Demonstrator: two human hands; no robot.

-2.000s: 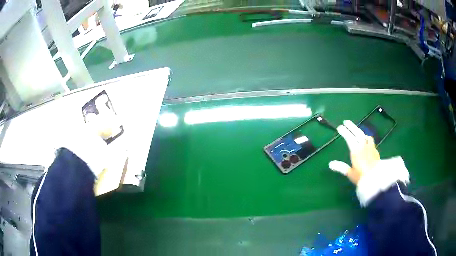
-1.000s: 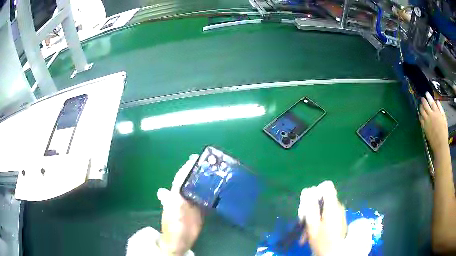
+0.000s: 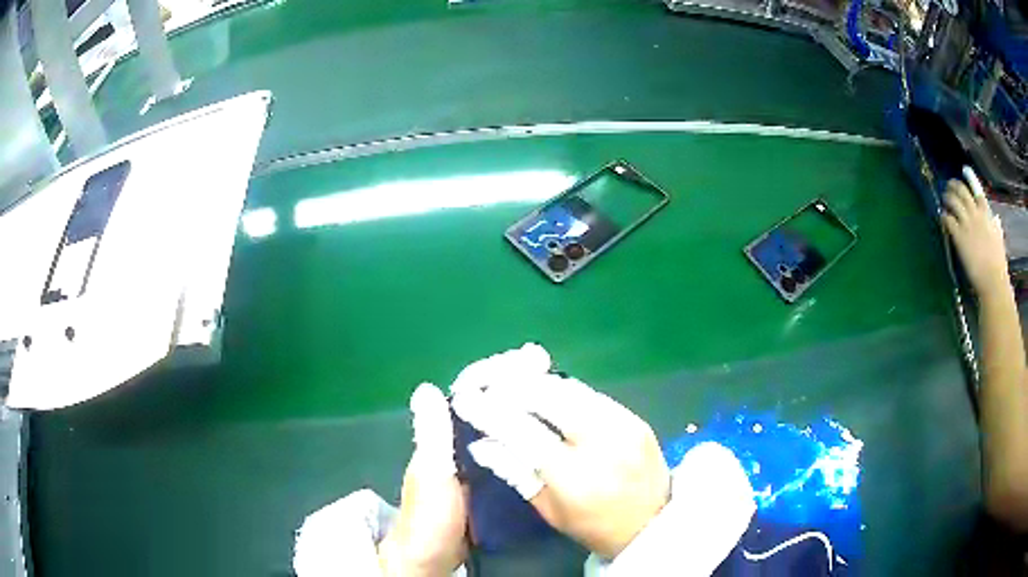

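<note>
A dark phone frame point(image 3: 496, 513) is held low in front of me, mostly hidden by my hands. My left hand point(image 3: 434, 496) grips its left edge, with a white cot on the thumb. My right hand point(image 3: 575, 451) lies over its upper part, with white-tipped fingers bent onto it; a thin dark item shows between those fingers, too unclear to name. A phone frame with a blue section and camera rings point(image 3: 543, 234) lies on the green belt point(image 3: 372, 304). A second such frame point(image 3: 780, 257) lies to its right.
The white fixture plate point(image 3: 135, 287) at left has a dark phone-shaped place on it. A crumpled shiny blue film heap point(image 3: 789, 456) lies right of my hands. Another person's bare arm point(image 3: 998, 372) reaches in at the right edge. A pale strip point(image 3: 631, 129) crosses the belt.
My right hand has moved left from the blue heap onto the held frame. The held frame is now lower and mostly covered. The belt frames appear higher and further left in view.
</note>
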